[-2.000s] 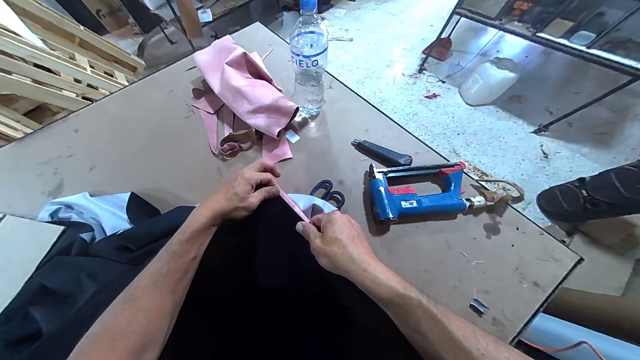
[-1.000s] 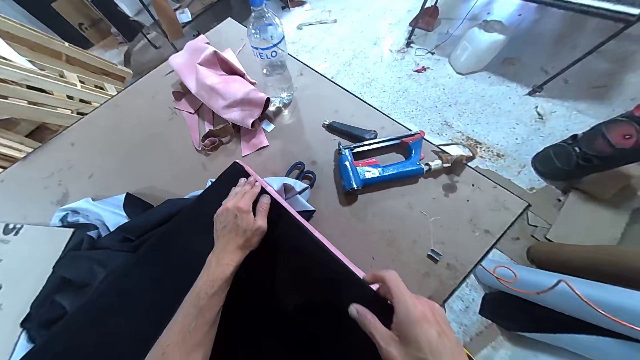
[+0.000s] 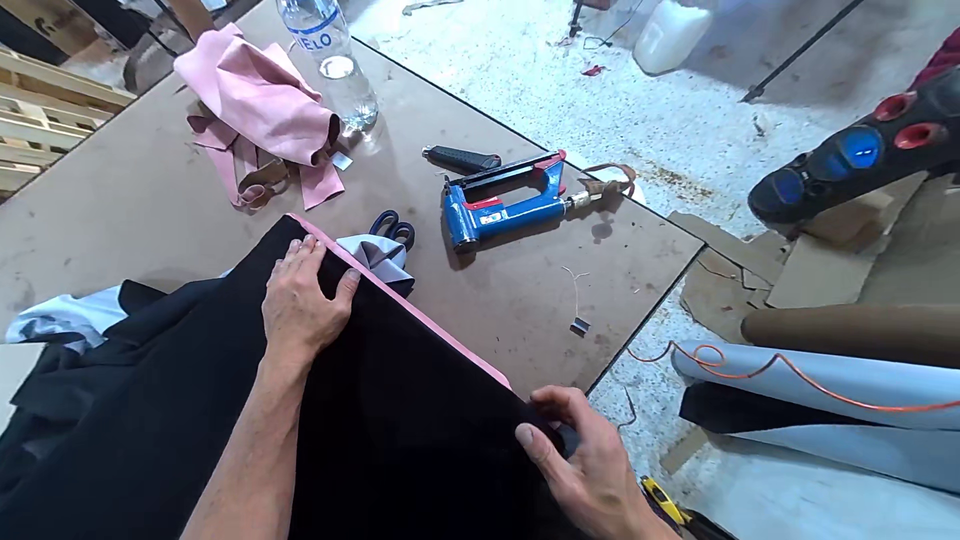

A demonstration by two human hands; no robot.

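Black fabric [image 3: 390, 420] lies over the near part of the table, with a pink strip [image 3: 420, 319] along its far edge. My left hand [image 3: 306, 300] rests flat on the fabric by the strip's upper end, fingers spread a little. At the strip's lower end, my right hand [image 3: 577, 457] grips the edge of the black fabric between thumb and fingers. Dark-handled scissors [image 3: 392, 227] lie beyond the strip, partly under a grey-and-black cloth piece [image 3: 379, 259]. A blue pneumatic stapler [image 3: 502, 206] lies on its side, beside a black-handled tool [image 3: 461, 159].
Pink material [image 3: 255, 94] and a water bottle [image 3: 330, 60] are at the table's far side. A staple piece [image 3: 580, 326] lies near the right edge [image 3: 652, 311]. Beyond are fabric rolls [image 3: 825, 375], an orange hose [image 3: 814, 386], cardboard [image 3: 847, 255] and a dark shoe [image 3: 825, 172].
The pink strip, earlier short between both hands, now shows along a longer edge of the black fabric. My right hand has moved down along that edge. The view has shifted.
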